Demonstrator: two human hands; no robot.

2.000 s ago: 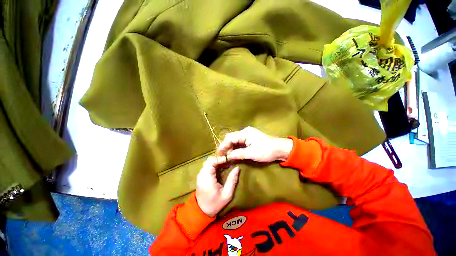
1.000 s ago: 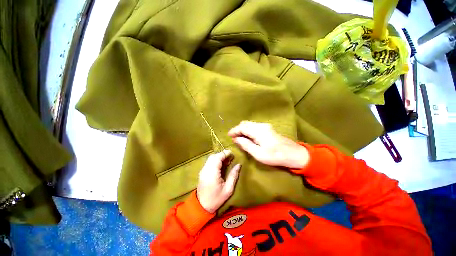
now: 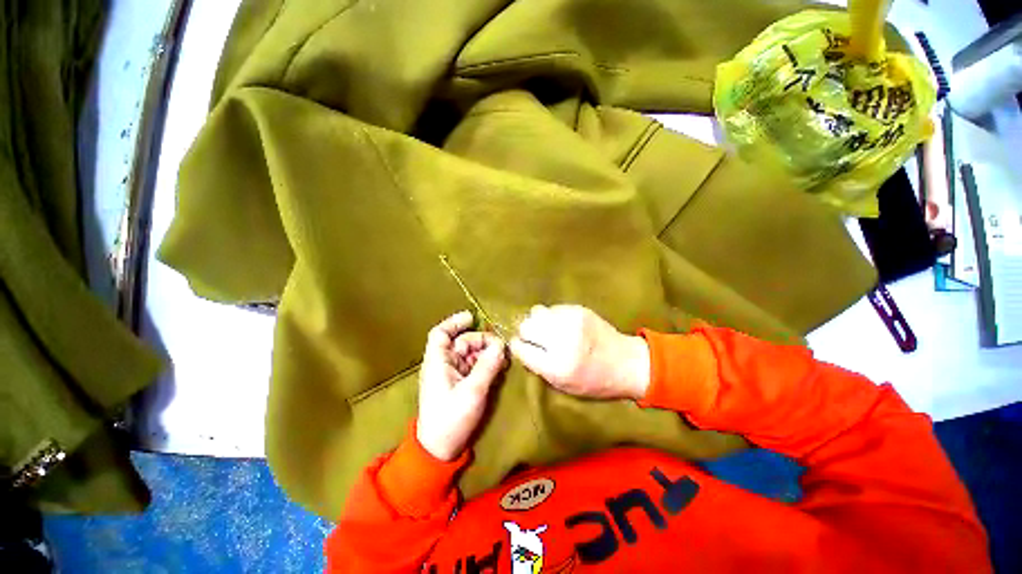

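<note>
An olive-green jacket (image 3: pixel 538 213) lies spread on the white table in front of me. A yellow-olive thread (image 3: pixel 465 287) runs taut from the cloth down to my fingertips. My left hand (image 3: pixel 457 381) is bare, with its fingers curled and its thumb and fingertips closed at the thread's lower end. My right hand (image 3: pixel 577 351) is bare and closed beside it, its fingertips pinched at the same thread. The two hands nearly touch over the front panel. A needle cannot be made out.
More olive garments (image 3: pixel 56 292) hang at the left. A knotted yellow plastic bag (image 3: pixel 829 112) sits by the sleeve at the upper right. Beside it are a black phone (image 3: pixel 900 230), a dark red tool (image 3: pixel 893 318) and a pale booklet (image 3: pixel 1001 241).
My right hand has come back to the thread beside my left hand after being apart from it. My left hand has shifted a little left and up.
</note>
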